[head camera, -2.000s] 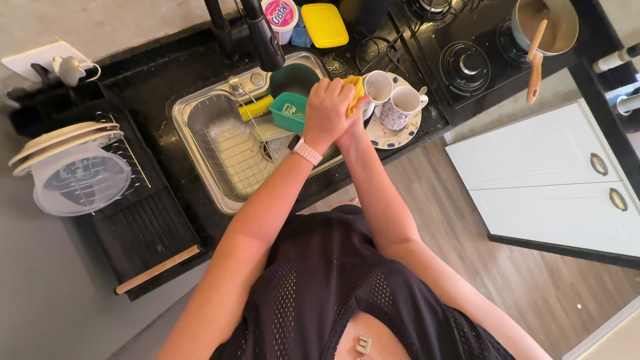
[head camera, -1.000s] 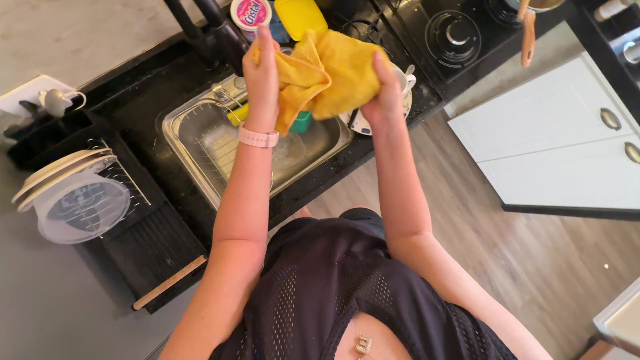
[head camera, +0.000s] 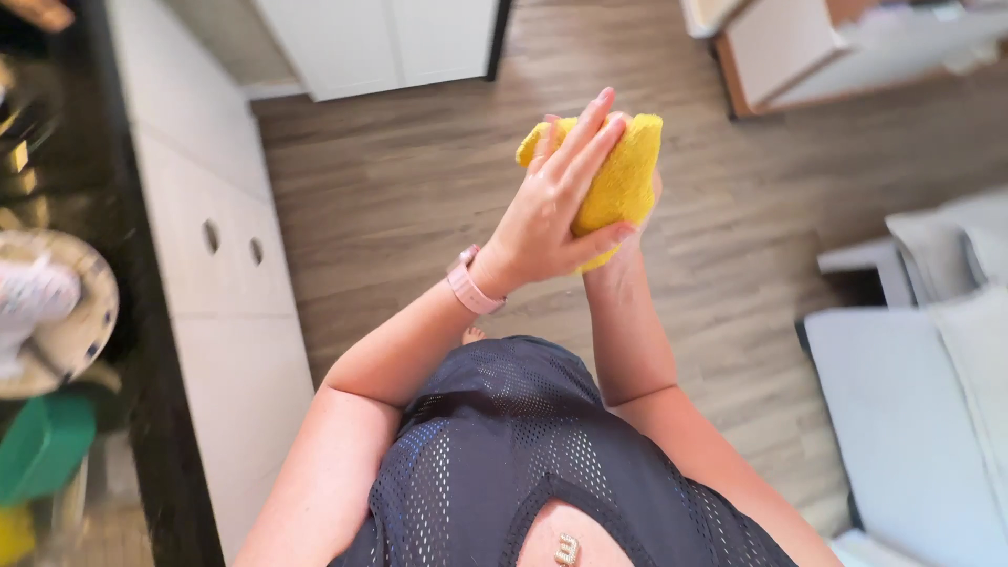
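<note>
A folded yellow cloth (head camera: 622, 177) is pressed between my two hands, out in front of my body and above the floor. My left hand (head camera: 551, 201), with a pink watch band at the wrist, lies over the cloth with its fingers stretched and its thumb across the lower part. Behind the cloth is my right hand (head camera: 647, 209), mostly hidden by it. At the far left a plate (head camera: 98, 315) with a blurred patterned mug (head camera: 39, 295) on it rests on the dark counter, beside a green container (head camera: 49, 449).
The black counter edge (head camera: 150, 394) runs down the left, above white cabinet doors (head camera: 236, 378). More white cabinets (head camera: 378, 39) are at the top. A white and wooden furniture piece (head camera: 780, 63) stands upper right, and a light padded seat (head camera: 890, 394) lower right.
The view has swung right, away from the sink and counter. The yellow cloth, spread between my raised hands a second ago, is now bunched and pressed between my palms.
</note>
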